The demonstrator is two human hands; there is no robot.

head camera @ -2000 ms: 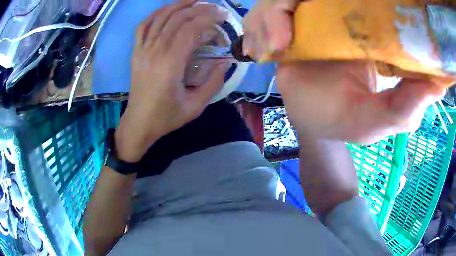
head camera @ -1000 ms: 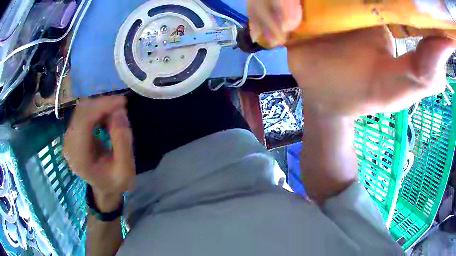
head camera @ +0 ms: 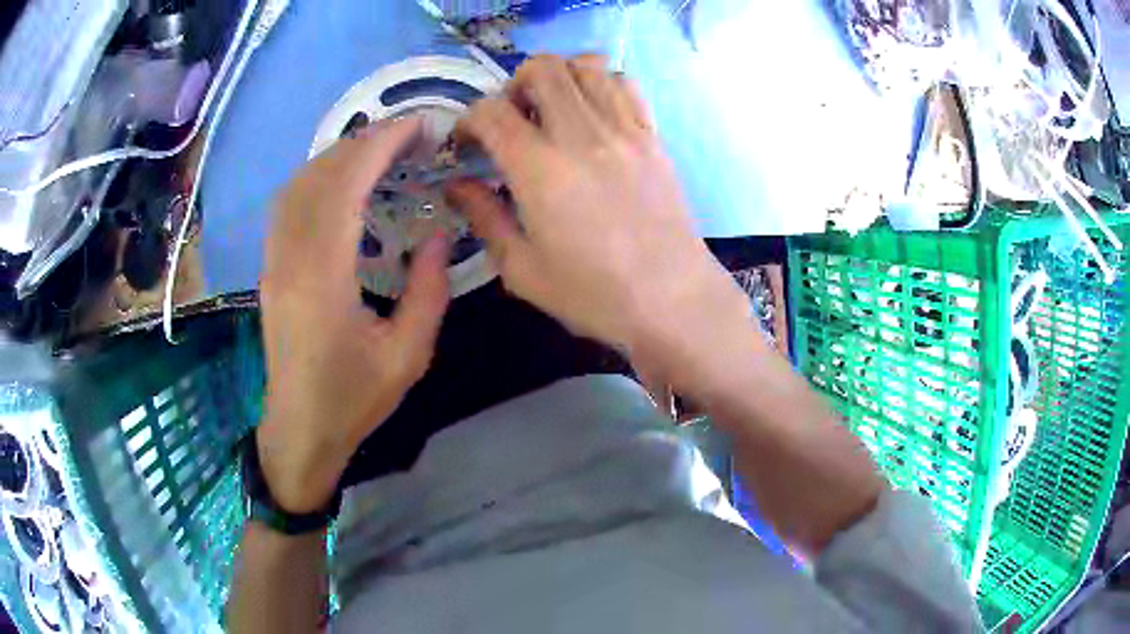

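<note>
A round white lamp housing (head camera: 421, 93) with curved slots lies on the blue mat near the bench's front edge. My left hand (head camera: 353, 291) is over its left and lower side, thumb and fingers spread around the hub. My right hand (head camera: 576, 186) is over its right side, fingertips bent down at the hub. The hands and motion blur hide the right side of the housing, and I cannot tell whether the fingers grip a part. Small components show in the hub.
A green crate (head camera: 998, 372) with white rings stands at the right, below the bench edge. A teal crate (head camera: 93, 483) with white rings is at the left. White cords (head camera: 198, 186) run over the mat's left side. Clear bags and wires lie at the back right.
The orange screwdriver is out of view. My right hand has moved left from it to the hub. My left hand has come up from below the bench edge to the housing.
</note>
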